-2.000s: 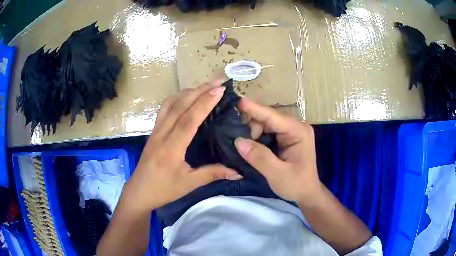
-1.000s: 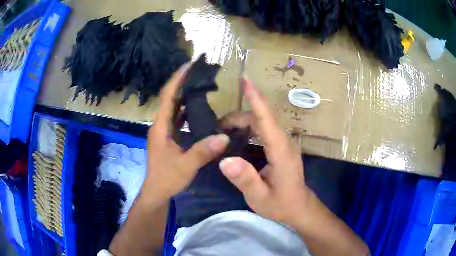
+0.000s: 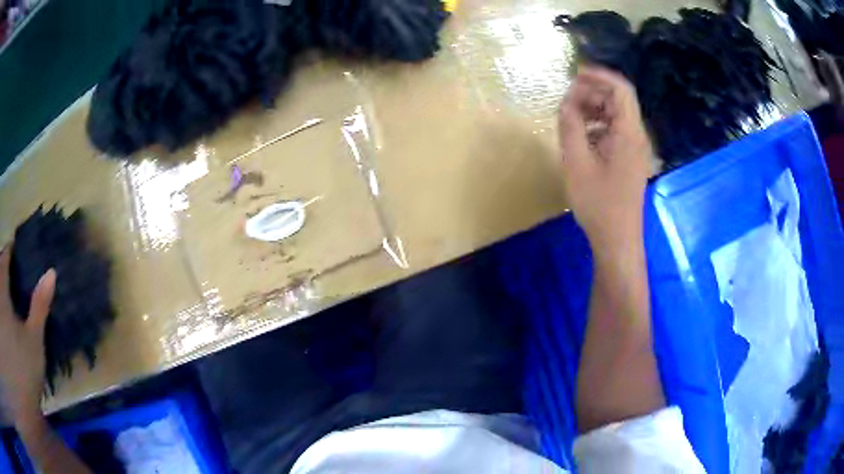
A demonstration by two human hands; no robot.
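Observation:
My left hand (image 3: 23, 343), cut off by the left edge, lies against a black jagged heap (image 3: 74, 282). Its thumb shows, but its fingers are mostly out of the picture, so I cannot tell if it grips a piece. My right hand (image 3: 603, 139) is raised at the right, blurred, with curled fingers, beside another black heap (image 3: 699, 83). I cannot tell if it holds anything. The white oval dish (image 3: 276, 221) sits on the cardboard pad (image 3: 324, 236) with a thin pale stick in it.
A large black heap (image 3: 204, 69) lies along the far edge. A spare stick (image 3: 276, 142) and a purple scrap (image 3: 237, 176) lie beyond the dish. A blue bin (image 3: 689, 250) with white and black contents stands at the right. Another blue bin (image 3: 199, 421) is at the lower left.
The view has turned to the right. My hands have moved apart, left to the left heap and right to the right heap. The black piece no longer shows between them above the lap.

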